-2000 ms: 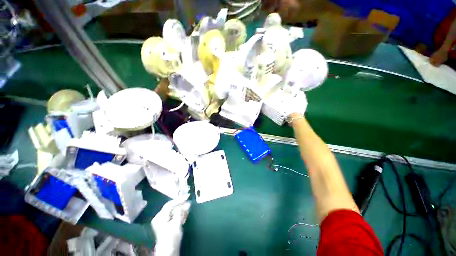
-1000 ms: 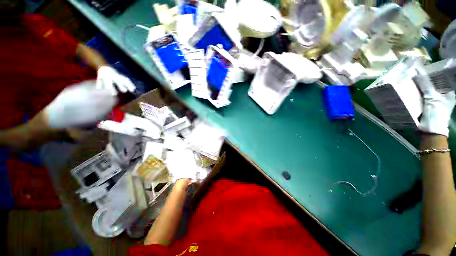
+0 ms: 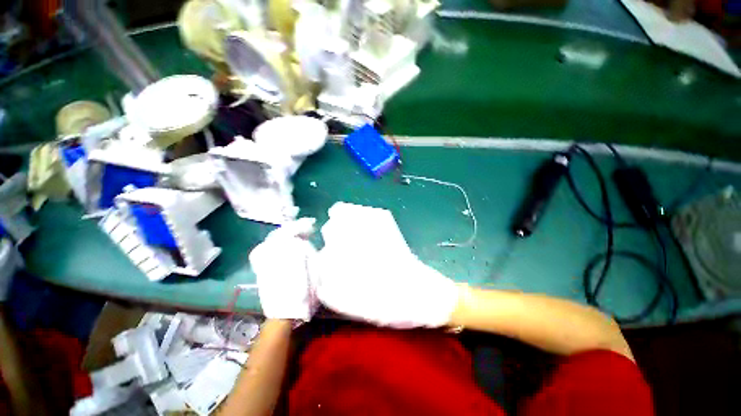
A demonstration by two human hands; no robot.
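Observation:
Both my hands wear white gloves and meet over the bench's near edge. My left hand (image 3: 284, 272) and my right hand (image 3: 378, 272) touch or nearly touch. Their white surfaces are overexposed, so anything white between them cannot be told apart. A thin red lead shows beside my left hand. Ahead, a blue battery pack (image 3: 372, 151) lies on the green bench (image 3: 357, 191), with a loose white cable (image 3: 467, 210) to its right. To the left, open white lamp housings (image 3: 191, 231) show blue packs inside. A white lamp unit (image 3: 256, 191) lies beside them.
Yellowed and white lamp units (image 3: 309, 49) are piled at the far side. A black electric screwdriver (image 3: 540, 195), cords and a black adapter (image 3: 638, 195) lie right, near a beige-grey fan (image 3: 715, 240). Scrap shells (image 3: 215, 378) fill a carton lower left. Another person's arm shows far left.
My right hand has come back from the far pile, where it held a white housing, to my left hand. My left hand has left the scrap carton. The view has turned back right.

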